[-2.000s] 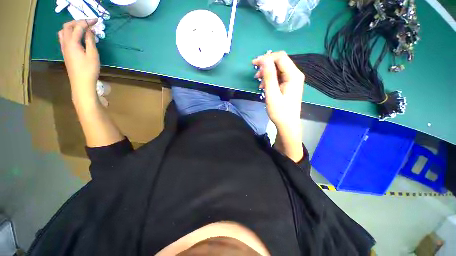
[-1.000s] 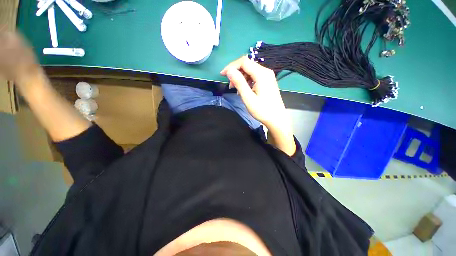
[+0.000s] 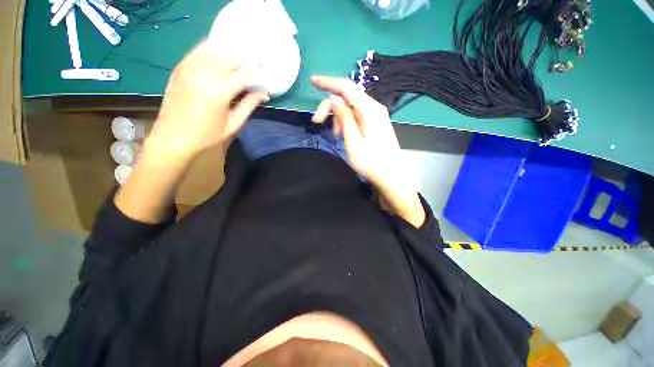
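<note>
A white round housing [image 3: 276, 54] lies near the bench's front edge, with a white strip over its upper right part. My left hand [image 3: 204, 104] covers its lower left side; the fingers are blurred, and whether they grip it is unclear. My right hand [image 3: 362, 125] is beside the housing, fingers apart and nothing visible in it. A thick bundle of black leads [image 3: 444, 79] lies beyond and to the right of my right hand. Its white tips [image 3: 364, 68] are close to my fingers. A yellow tie [image 3: 546, 112] holds the far end.
White strips [image 3: 89, 74] and thin black wires lie at the left. A clear plastic bag [image 3: 394, 6] and silvery-brown parts [image 3: 574, 25] are at the back. Below are an open carton [image 3: 79, 168] with white round housings [image 3: 123, 152] and blue bins [image 3: 502, 193].
My left hand has come from the far left to the white housing and covers part of it. My right hand has stayed near the white tips, its fingers more spread.
</note>
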